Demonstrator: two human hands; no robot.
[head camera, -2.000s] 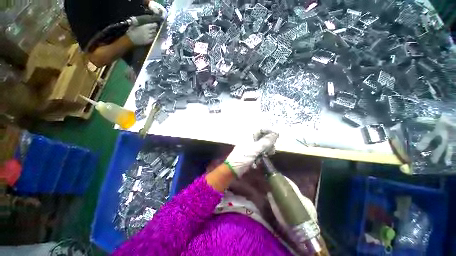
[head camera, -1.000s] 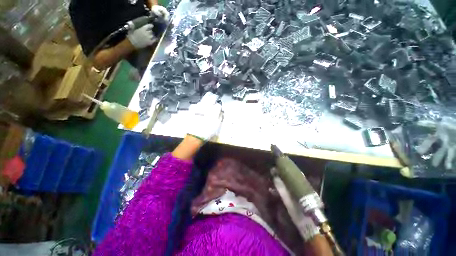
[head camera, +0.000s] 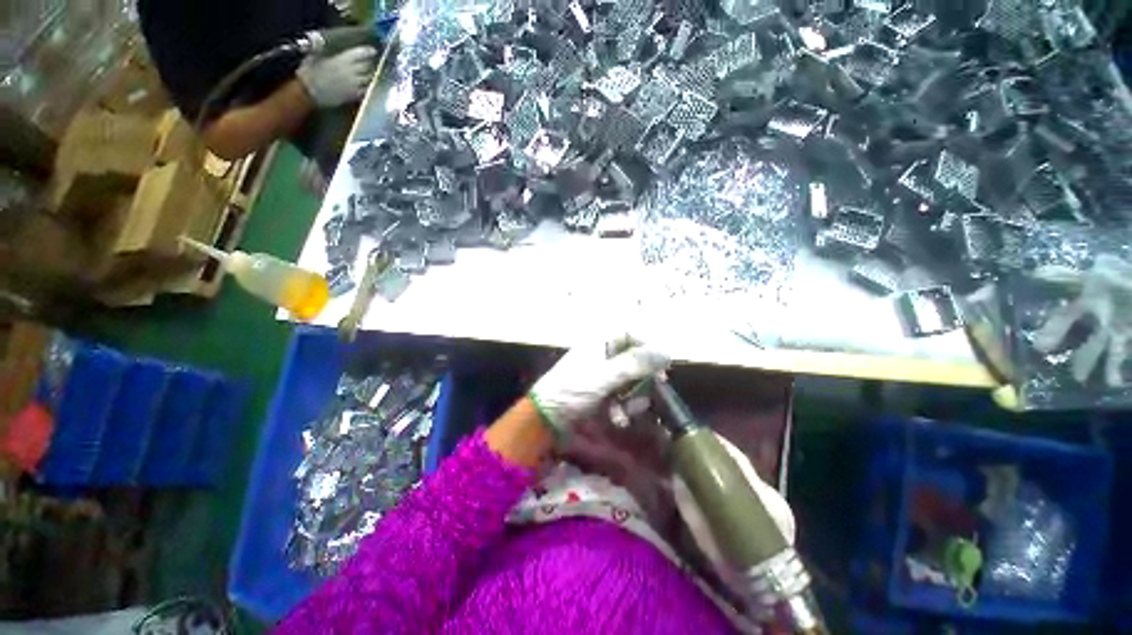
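Note:
My left hand, in a white glove with a green cuff edge, holds a small grey metal part just off the table's near edge, above my lap. My right hand, in a white glove, is closed around the olive-green air tool. The tool's dark narrow tip points up and left and is right beside the part; whether it touches cannot be told. The fingers hide most of the part.
A large heap of grey parts covers the white table, with silvery chips. An oil bottle is at the left corner. Blue bins stand below. A person's gloved hand is upper left. Spare gloves lie right.
My left hand has come back from the parts on the table to the tool tip and now holds a small part. The tool has shifted slightly left and down.

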